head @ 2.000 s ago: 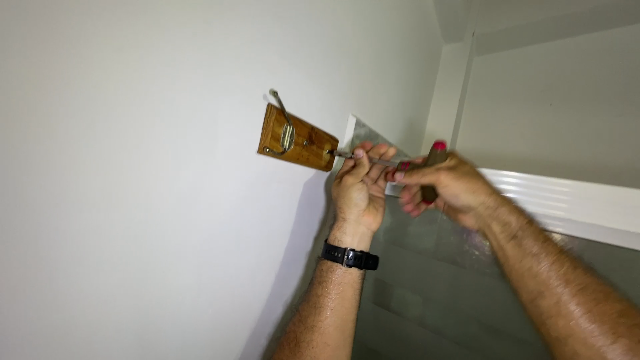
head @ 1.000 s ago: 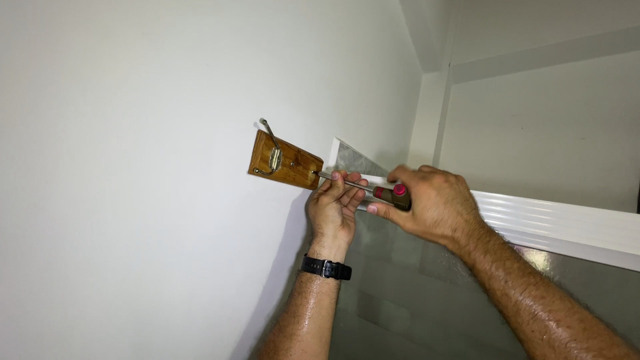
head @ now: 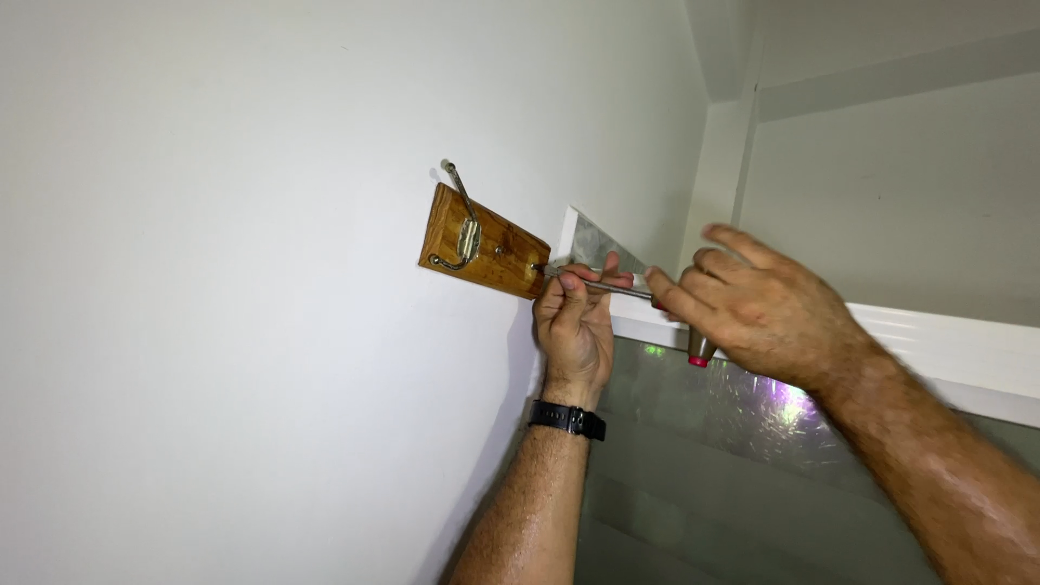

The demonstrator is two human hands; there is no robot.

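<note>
A varnished wooden board [head: 487, 244] lies against the white wall, with a metal double hook [head: 469, 236] on its left part and screws in its middle and near its right end. My left hand [head: 577, 317], with a black watch strap at the wrist, pinches the shaft of a screwdriver [head: 621, 290] beside the board's right end. The screwdriver's tip is at the right-hand screw [head: 535, 266]. My right hand [head: 747, 305] is at the screwdriver's T-shaped handle [head: 700, 345], which has a red end; its index finger is raised, and part of the handle is hidden behind the fingers.
The white wall [head: 244, 309] fills the left side. Behind my hands, a white frame rail [head: 934, 337] runs across above a dark, shiny panel [head: 674, 487]. A grey triangular area with a white edge [head: 571, 227] shows just right of the board.
My right hand's fingers have loosened around the handle, which has turned so that its red end points down. My left hand stays at the shaft and the board stays against the wall.
</note>
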